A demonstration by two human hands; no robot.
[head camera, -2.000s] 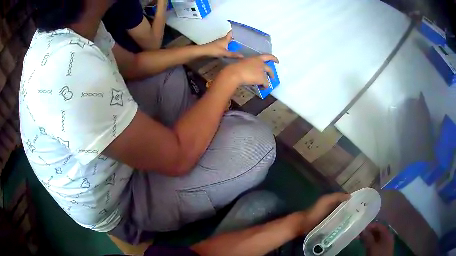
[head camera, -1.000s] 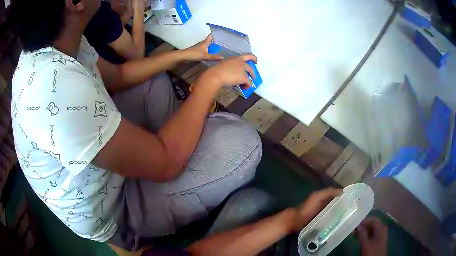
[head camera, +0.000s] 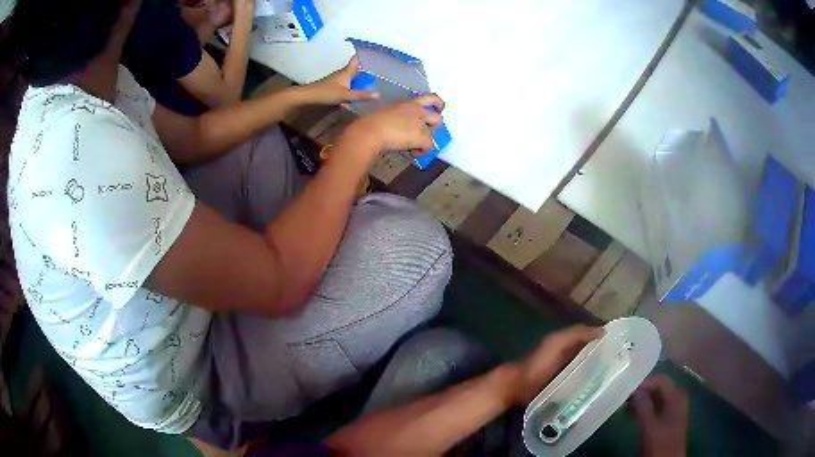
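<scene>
A white oblong housing (head camera: pixel 594 384) with rounded ends is held tilted at the lower right, its open inside facing me. A pale green strip and a dark round part near its lower end show inside. My left hand (head camera: pixel 556 353) grips its upper left edge, the fingers partly hidden behind it. My right hand (head camera: pixel 659 412) is close to the housing's right edge, blurred, with fingers curled; whether it touches the housing I cannot tell.
A neighbour (head camera: pixel 259 223) sits at the left, holding an open blue carton (head camera: pixel 393 76) at the edge of the white table (head camera: pixel 527 89). A clear bag or sleeve (head camera: pixel 693 196) and blue cartons (head camera: pixel 782 223) lie at the right. Wooden slats (head camera: pixel 527 234) run below the table.
The whole scene has shifted left in view. The housing has moved slightly left and up, still in my left hand. My right hand stays beside it.
</scene>
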